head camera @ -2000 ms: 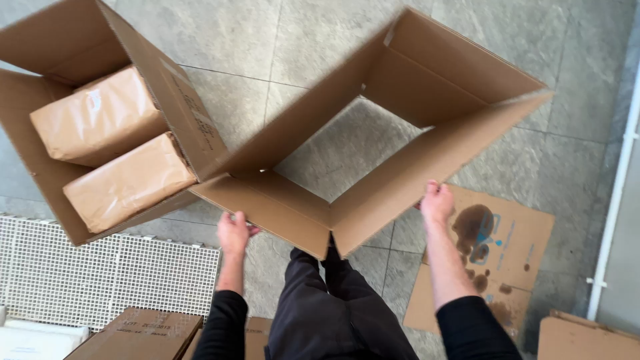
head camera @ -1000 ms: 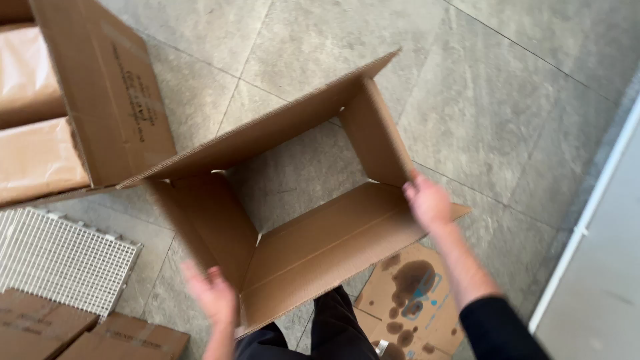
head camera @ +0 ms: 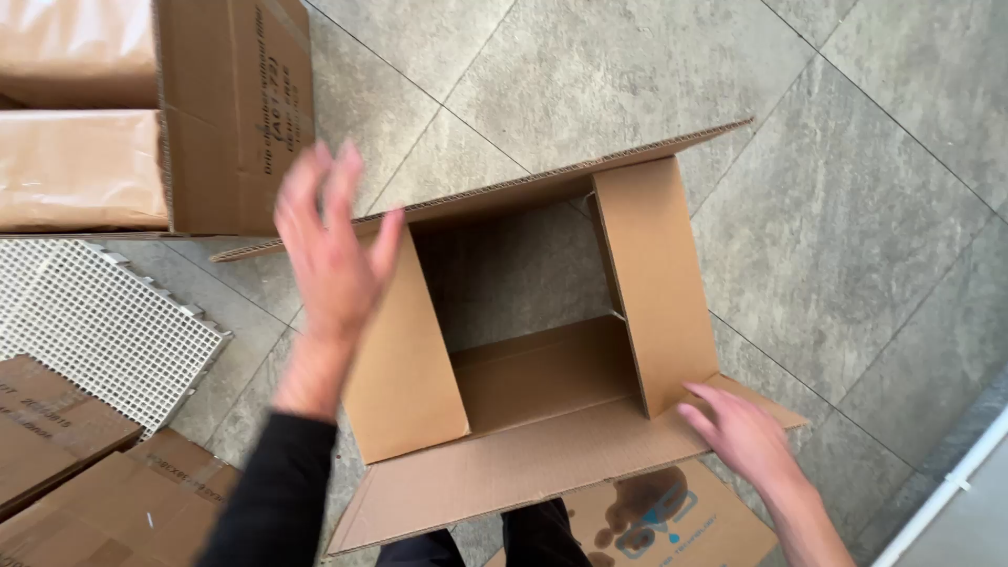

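Note:
An open cardboard box (head camera: 543,465) stands in front of me, the floor showing through its inside. Its two short flaps are folded inward, and the near long flap spreads toward my legs. My left hand (head camera: 335,236), blurred, is raised over the box's left end with its fingers apart and nothing in them. At the near right corner, my right hand (head camera: 736,433) has its fingers at the flap, and I cannot tell whether they press on it. The far long flap (head camera: 583,173) stands up along the far side.
Paper-wrapped packages (head camera: 79,169) fill a printed carton (head camera: 236,118) at upper left. Below it lie a white plastic grid mat (head camera: 102,323) and closed cartons (head camera: 118,504). A stained flat cardboard sheet (head camera: 693,520) lies by my feet. A white pipe (head camera: 929,504) runs at lower right.
The box, held tilted between both hands two seconds ago, is lower, and its short flaps have folded inward. My left hand has let go and moved up to the box's far left.

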